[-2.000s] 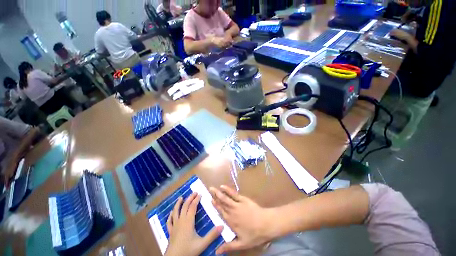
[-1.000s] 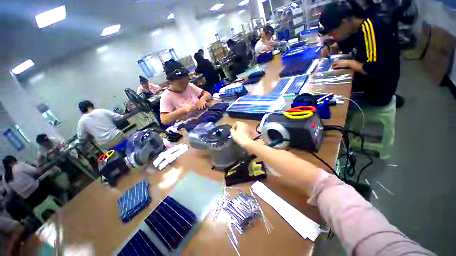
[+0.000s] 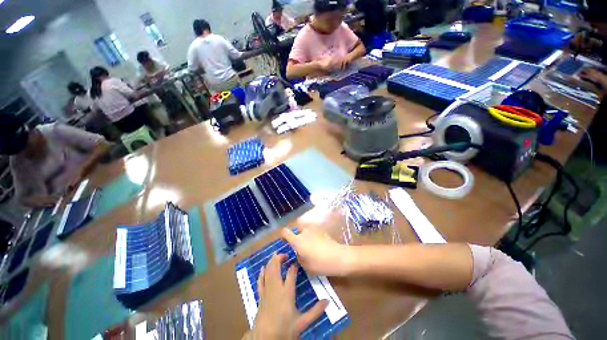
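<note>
A blue cell panel (image 3: 301, 292) with pale lines and two white strips lies on the brown table in front of me. My left hand (image 3: 279, 299) rests on the panel with its fingers apart. My right hand (image 3: 318, 252) is bent over the panel's upper edge; its fingertips are close together, and I cannot tell if they hold anything. One white strip (image 3: 247, 295) lies along the left side; another (image 3: 331, 299) shows right of my left hand, its upper part hidden by my right hand.
Dark cell stacks (image 3: 241, 214) lie on a pale mat beyond the panel. Loose silver ribbon pieces (image 3: 370, 212) and a white strip (image 3: 416, 216) lie to the right. The soldering iron (image 3: 432, 151) rests at its stand (image 3: 388, 171). A finished panel stack (image 3: 154, 255) stands left.
My right hand reached out beside the grey machine one second ago and is now back at the panel. The view has tilted down again, and my left hand and the panel are back in view.
</note>
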